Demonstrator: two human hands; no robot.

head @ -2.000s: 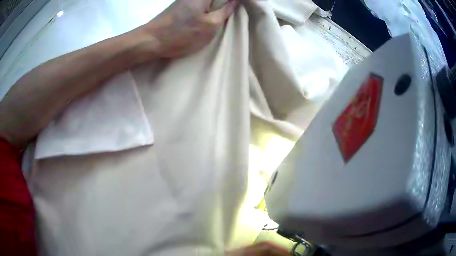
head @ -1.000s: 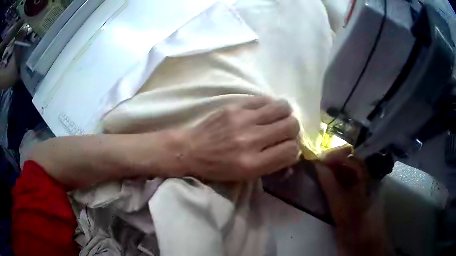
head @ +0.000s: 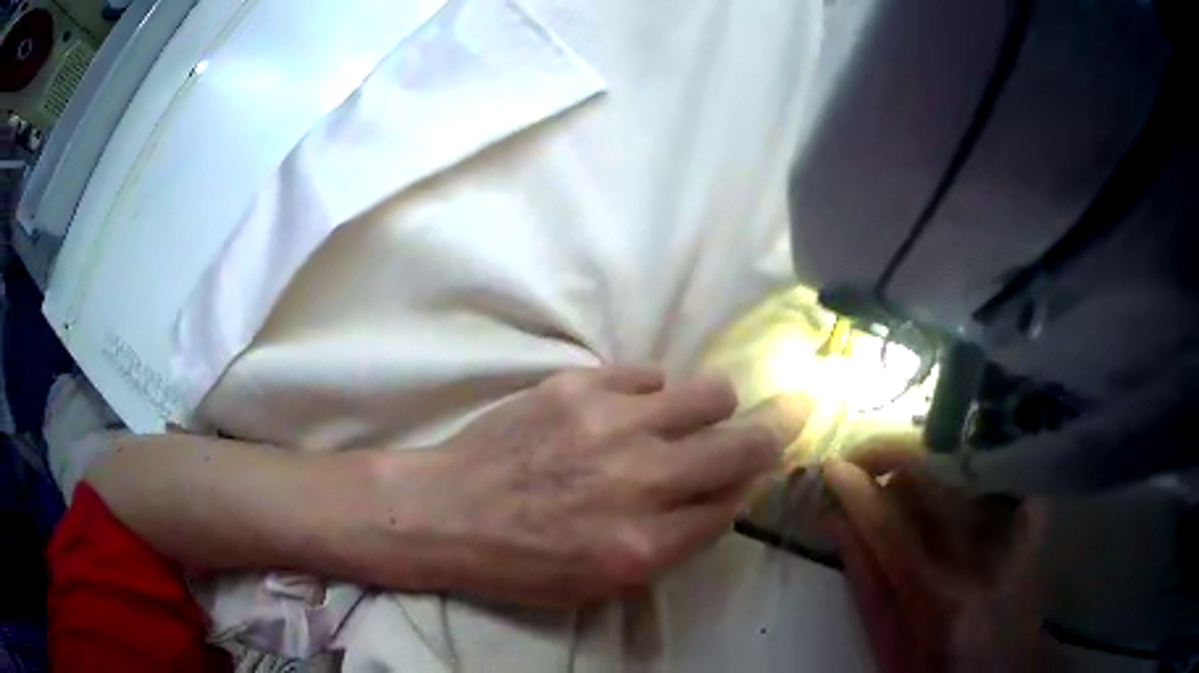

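The cream fabric panel point(head: 434, 289) lies bunched across the table and runs under the lit needle area point(head: 848, 362) of the sewing machine point(head: 947, 158). A whiter straight-edged piece point(head: 447, 118) lies on it. My left hand point(head: 605, 473) presses on the panel, its fingers gathering the cloth near the needle. My right hand point(head: 920, 539) is close beside it, just below the lamp glow, its fingertips pinching the cloth edge. The right hand is shadowed and partly cut off by the lower frame edge. Glare hides the exact stitching point.
The white table point(head: 197, 171) with printed markings extends to the left. A long narrow tray point(head: 118, 118) lies along its far edge. A cream device with a red disc point(head: 46, 59) stands at the upper left. Crumpled cloth point(head: 283, 611) lies below my left forearm.
From beyond the machine head, my left hand has come down to the cloth near the needle. Over the last second, both hands sit slightly lower in view and the panel is spread flatter.
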